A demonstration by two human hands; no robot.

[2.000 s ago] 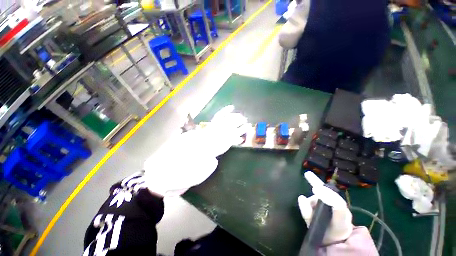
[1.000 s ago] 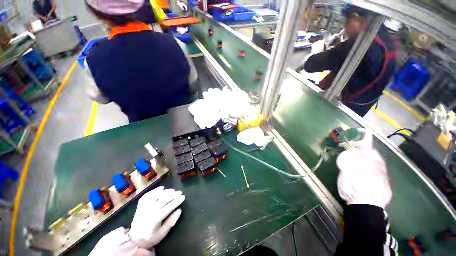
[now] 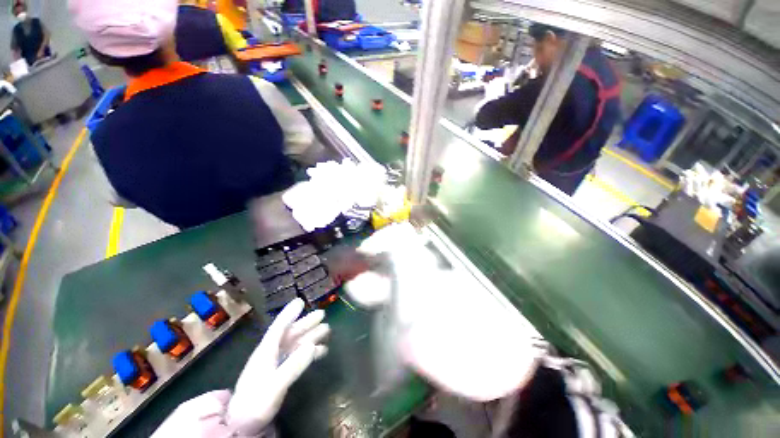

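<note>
My left hand, white-gloved, is held over the bench beside the fixture bar, empty with fingers apart. My right hand, gloved and strongly blurred, is over the bench's right side. A reddish-dark blurred coil is at its fingertips, beside the tight block of black-topped coils, part of which it hides. The silver fixture bar lies diagonally at left. Three coils with blue tops and copper sides sit in its upper part. Yellowish seats without coils show at its lower end.
A green conveyor runs along the right behind a metal post, with a dark-orange coil lower down. White gloves and a yellow item lie at the bench's far edge. A person is beyond; another is across the conveyor.
My right hand has moved from the conveyor leftwards to the coil block; the tool it held earlier is out of sight. My left hand has lifted and spread its fingers. The view has swung right.
</note>
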